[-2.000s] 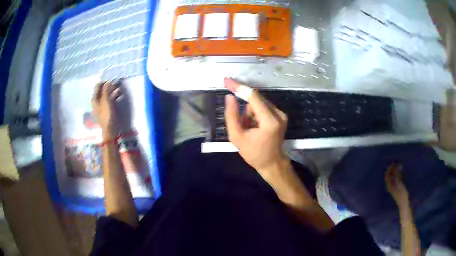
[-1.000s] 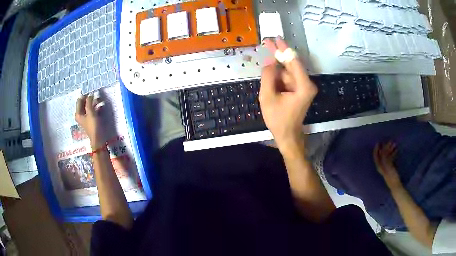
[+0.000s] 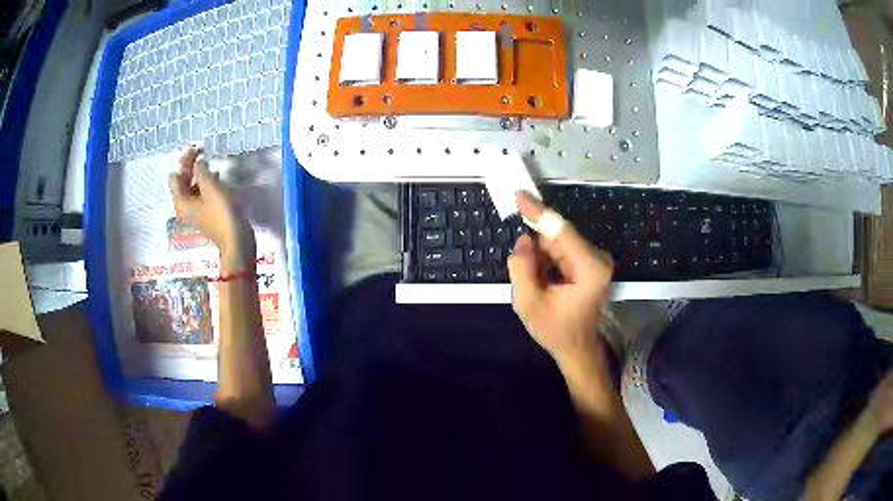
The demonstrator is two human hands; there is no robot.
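Note:
An orange fixture [image 3: 441,102] lies on the perforated metal plate. White workpieces [image 3: 418,57] sit in its three left pockets; the right pocket is empty. Another white workpiece [image 3: 593,97] lies just right of the fixture. My right hand [image 3: 563,269], with a pale wrap on a fingertip, holds a white workpiece [image 3: 511,184] over the plate's front edge and the keyboard. My left hand [image 3: 204,199] is over the newspaper in the tray, its fingertips at the near edge of the parts grid. Whether it holds a part is unclear.
The blue-rimmed tray [image 3: 96,245] is at left, with a tight grid of pale parts [image 3: 196,78] at its far end. A black keyboard [image 3: 666,235] lies below the perforated plate [image 3: 352,147]. Rows of white parts [image 3: 783,98] are at right. Another person's arm [image 3: 857,450] shows at lower right.
A white workpiece now shows in my right hand, which was beside the loose workpiece a second ago. My left hand's fingers have closed together near the parts grid. The other person's arm has moved right.

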